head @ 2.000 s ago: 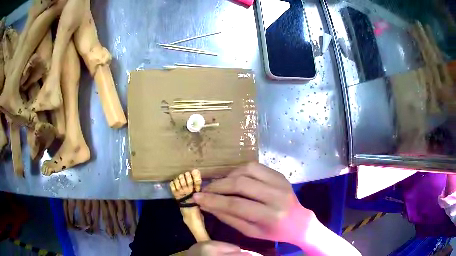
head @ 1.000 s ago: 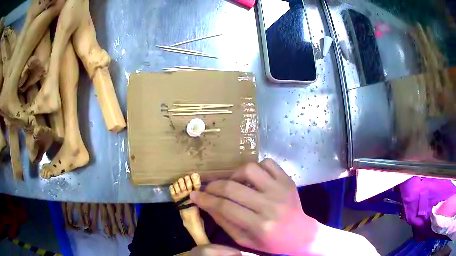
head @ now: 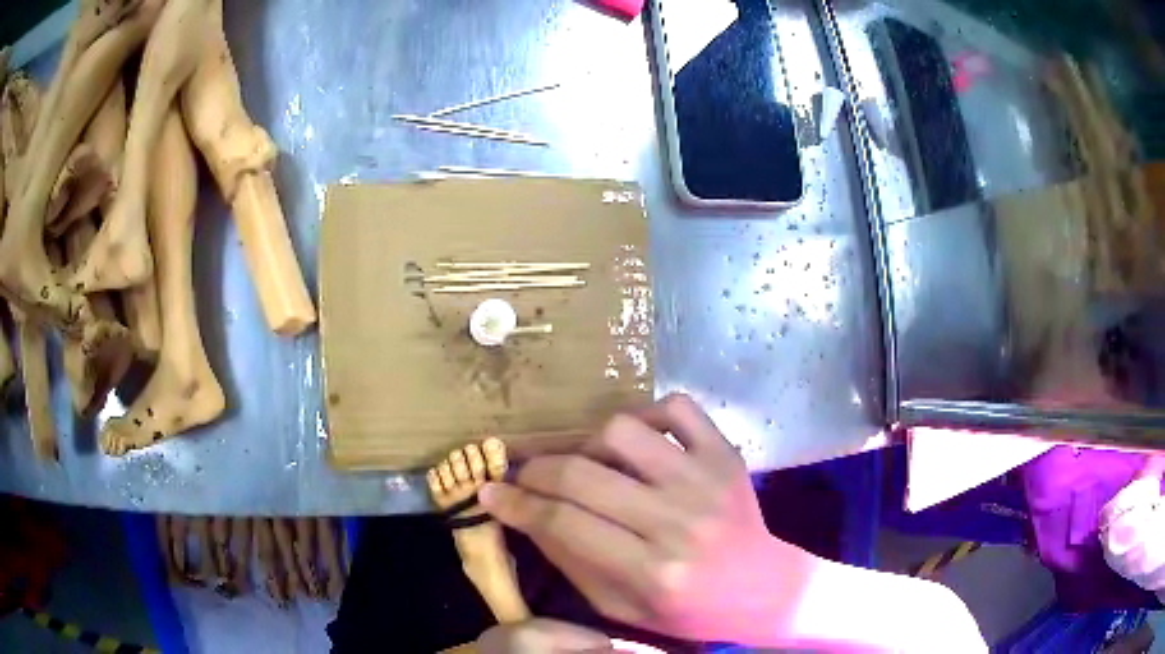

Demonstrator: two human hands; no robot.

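A tan model leg (head: 483, 562) is held at the near table edge, its toes pointing away from me. A black strap (head: 466, 512) lies across its instep. My right hand (head: 639, 530) presses its thumb and fingertips on the strap at the right side of the foot. My left hand (head: 543, 636) grips the lower part of the leg and is cut off by the bottom edge. Behind the toes lies a cardboard pad (head: 371, 383) with a small white pot (head: 492, 323), a short stick and several pale sticks (head: 511, 277).
Tan legs (head: 185, 256) are piled at the left. More thin sticks (head: 473, 128) and a smartphone (head: 737, 115) lie at the back. A reflective panel (head: 971, 307) stands at the right. Legs (head: 256, 556) hang in a blue-edged bin below. Part of a person in purple (head: 1067, 511) shows at lower right.
The right hand has moved up slightly and its fingers have closed in on the strap and foot. The left hand keeps its hold on the leg. The view has shifted slightly.
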